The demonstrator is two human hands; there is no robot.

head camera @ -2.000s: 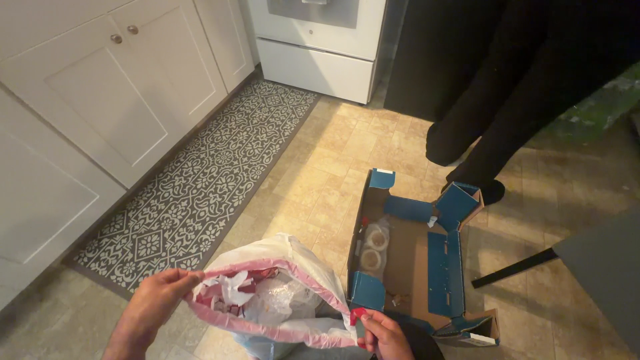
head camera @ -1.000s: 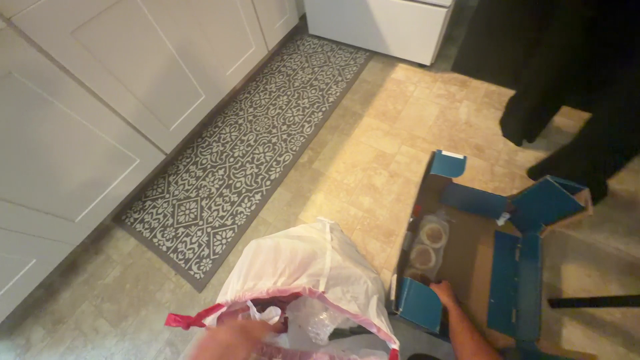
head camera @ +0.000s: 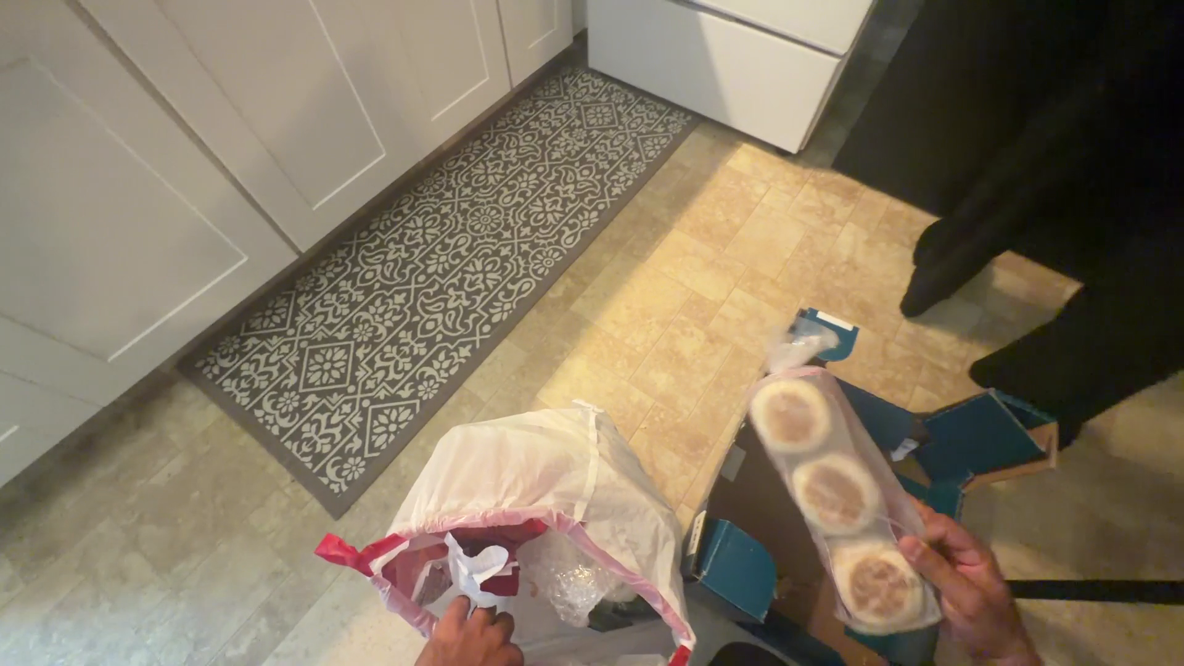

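Note:
My right hand (head camera: pixel 962 583) holds a clear plastic bag of English muffins (head camera: pixel 837 495) by its lower right side, above an open blue cardboard box (head camera: pixel 735 566). Three round muffins show in a row, and the bag's gathered end points away from me. At the mouth of a white trash bag (head camera: pixel 546 462) with a red drawstring is my left hand (head camera: pixel 470 634), its fingers bent against crumpled white paper (head camera: pixel 476 566). Whether they grip the paper is unclear. Crumpled clear plastic (head camera: pixel 578 583) also lies inside the trash bag.
Another person in dark trousers (head camera: pixel 1091 351) stands at the right, just beyond the box. A patterned mat (head camera: pixel 486 222) runs along white cabinets (head camera: pixel 213 120). The white stove's lower drawer (head camera: pixel 703 69) is at the top. A thin black leg (head camera: pixel 1101 592) crosses the right edge.
The muffin bag lay in the box in the earlier frames; my right hand has lifted it out. That hand held the trash bag's rim two seconds ago.

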